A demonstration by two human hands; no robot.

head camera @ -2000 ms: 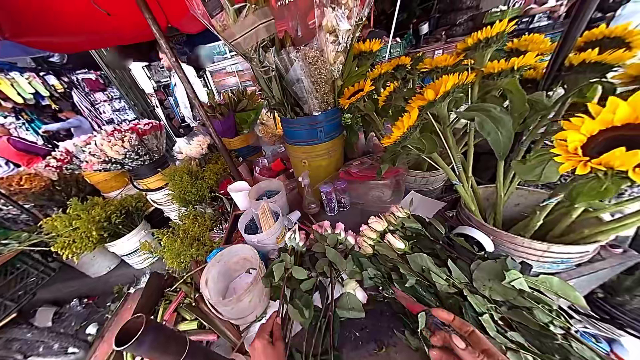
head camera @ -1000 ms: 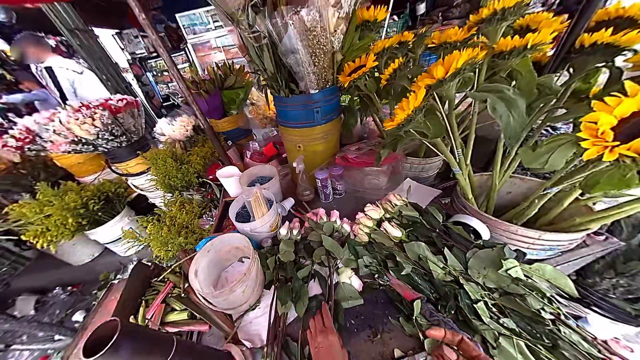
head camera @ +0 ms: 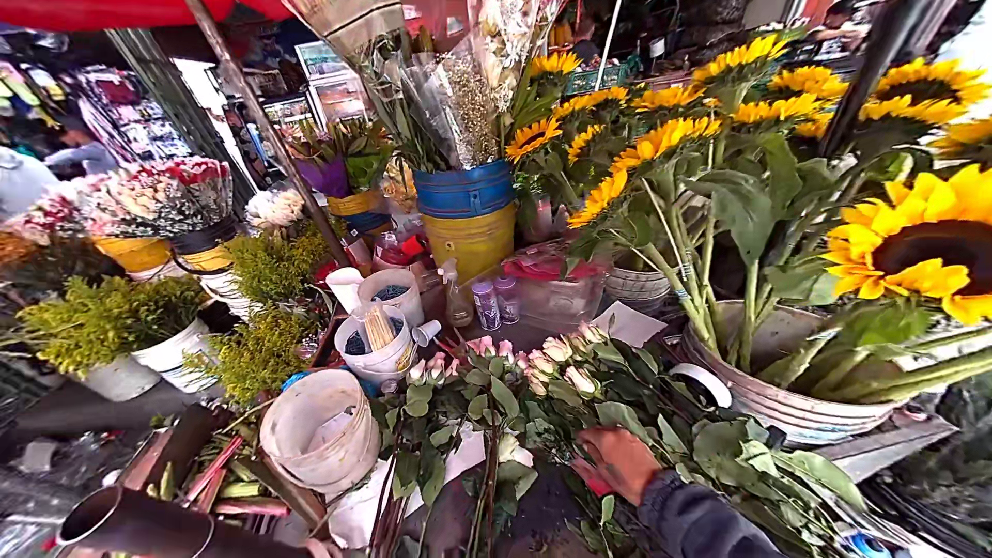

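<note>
My right hand (head camera: 618, 463), with a dark sleeve, reaches over the table among the rose leaves. A red thing (head camera: 590, 477) shows under its fingers; I cannot tell whether it is gripped. Only a little of my left hand (head camera: 322, 549) shows at the bottom edge, beside a dark tube (head camera: 178, 531). Pale pink roses (head camera: 558, 350) lie beyond my right hand, their leafy stems spread over the table. More pink roses (head camera: 434, 368) lie to the left with stems toward me. A white rose (head camera: 511, 449) lies low, left of my right hand.
An empty whitish bucket (head camera: 322, 434) stands left of the stems, near a bucket with wooden sticks (head camera: 380, 329). A ribbed bucket (head camera: 783, 387) of sunflowers stands at right beside a white tape roll (head camera: 701, 385). Purple cans (head camera: 487, 304) and a blue-and-yellow bucket (head camera: 469, 225) stand behind.
My right hand has moved inward and farther over the rose stems. My left hand, on the table by the stems a second ago, is now almost out of view at the bottom.
</note>
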